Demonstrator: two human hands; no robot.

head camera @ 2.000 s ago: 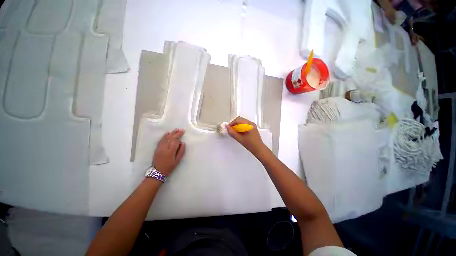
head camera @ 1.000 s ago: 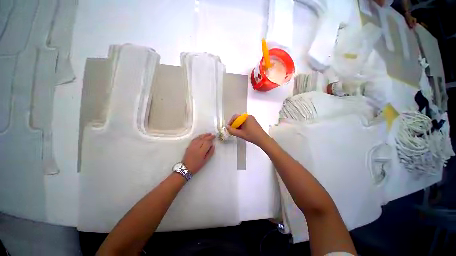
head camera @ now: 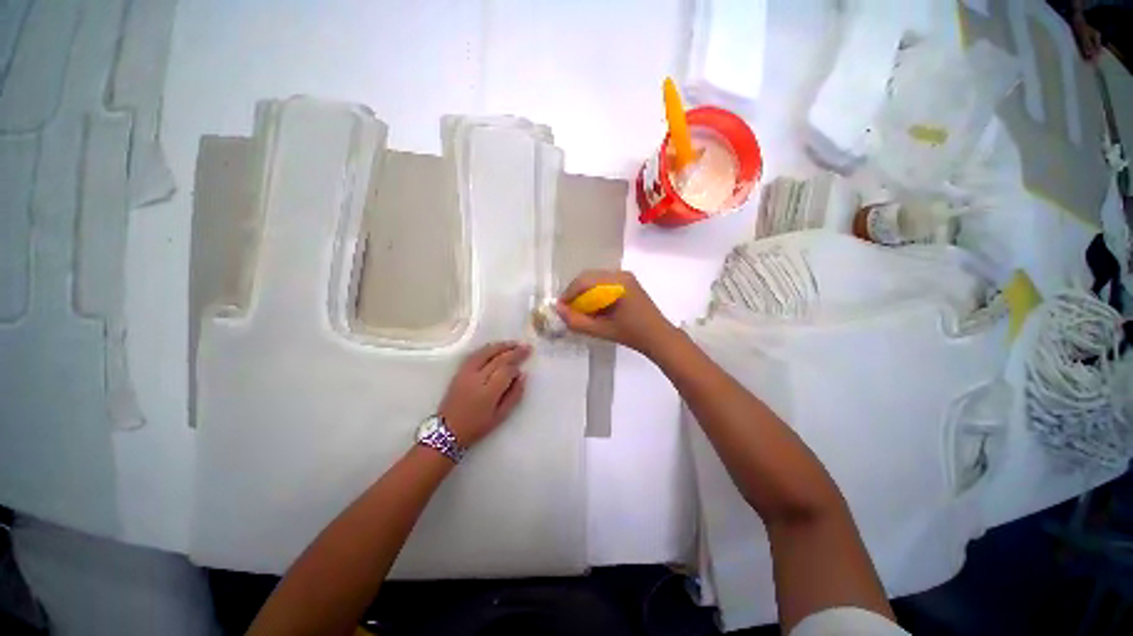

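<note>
A white vest panel (head camera: 373, 422) lies flat on top of a panel stack, whose stepped edges show at the straps. A grey-beige backing board (head camera: 410, 249) shows through the neckline and beside the straps. My right hand (head camera: 618, 316) holds a glue brush with a yellow handle (head camera: 598, 298). Its pale bristles touch the panel at the base of the right strap. My left hand (head camera: 486, 395) rests flat on the panel, just left of and below the bristles. A red glue pot (head camera: 700, 167) with milky glue stands beyond the board, a second yellow-handled tool upright in it.
Overlapping white panels (head camera: 56, 323) lie at the left. A white panel pile (head camera: 832, 435) lies at the right, with bundled strips (head camera: 764, 283), a small brownish bottle (head camera: 885, 224) and looped white cords (head camera: 1078, 379). Thick white pieces (head camera: 857, 93) lie at the upper right. A person's hand shows at the top right edge.
Both hands have moved from the neckline to the right strap's base over these frames. In the last second, the brush has shifted slightly up and left. The camera view has also shifted.
</note>
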